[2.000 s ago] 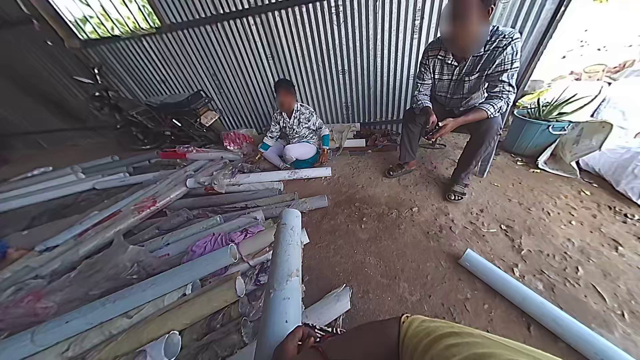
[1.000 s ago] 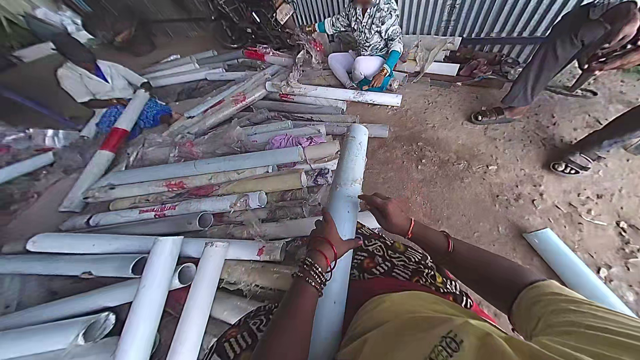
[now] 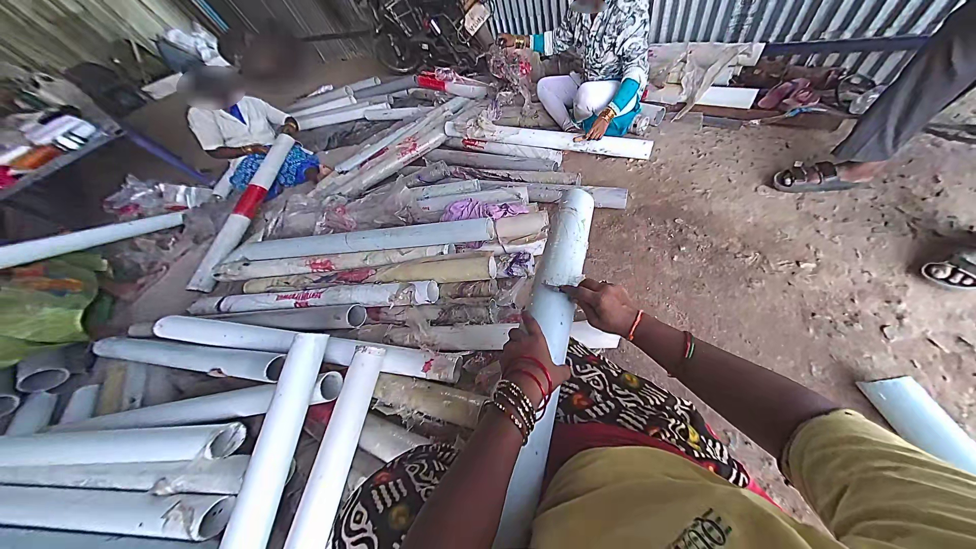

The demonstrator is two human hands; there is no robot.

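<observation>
A pale blue-grey plastic pipe [image 3: 550, 314] slants up from my lap, with its far end on the ground side away from me. My left hand [image 3: 532, 358], with red and beaded bangles at the wrist, is wrapped around the pipe's middle. My right hand [image 3: 602, 306] pinches at the pipe's right side, at the lower edge of a whitish wrapping [image 3: 566, 236] around its upper part. Whether the fingers hold a small tool cannot be told. Two white pipes [image 3: 335, 450] lie close together at my left.
Many pipes [image 3: 366, 238] and plastic scraps cover the floor at left and ahead. One seated person [image 3: 236, 126] holds a red-banded pipe; another sits [image 3: 591, 84] by the metal wall. Sandalled feet [image 3: 816, 177] and a pipe [image 3: 923, 419] are at right.
Two seconds ago, only one hand showed at the pipe's lower end; now both hands are on its middle. The view has swung left and down. The left seated person's pipe stays in hand.
</observation>
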